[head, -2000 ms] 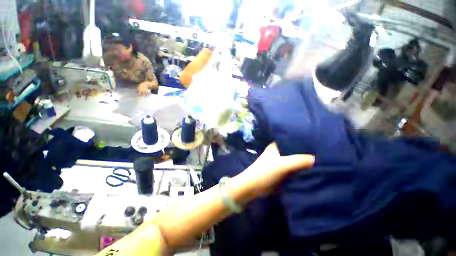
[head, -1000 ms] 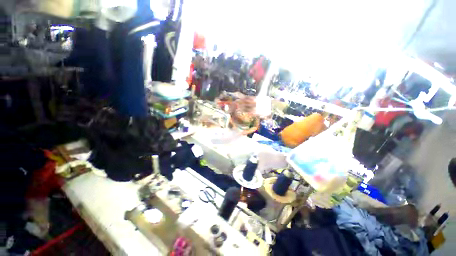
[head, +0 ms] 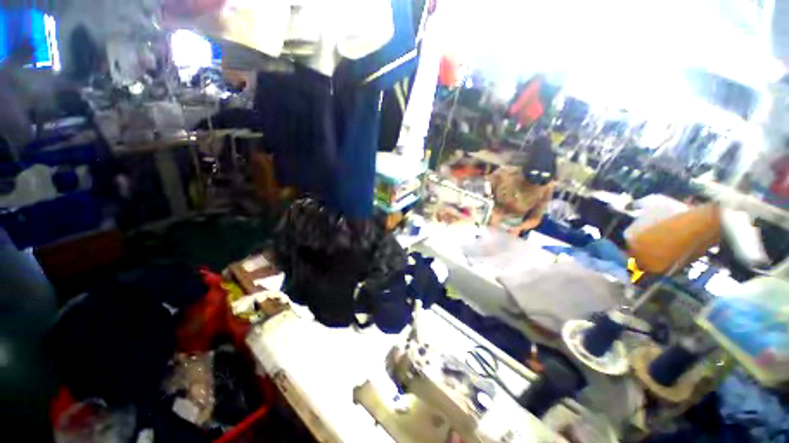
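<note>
Neither of my hands is in the picture. Nearest in front of me is the cream-white sewing machine on its white table, at the bottom middle. Dark-handled scissors lie behind the machine head. Two dark thread cones stand on pale round discs to the right, and another dark cone is nearer the machine. A shiny black plastic bag and black cut pieces lie at the table's far left end.
A red plastic basket with scraps stands left of the table, beside a dark cloth heap. Dark garments hang behind the bag. A person sits across at another machine. An orange object is at right.
The view has swung left. My arm and the navy garment beside it, seen two seconds ago, are out of sight. The red basket has come into fuller view.
</note>
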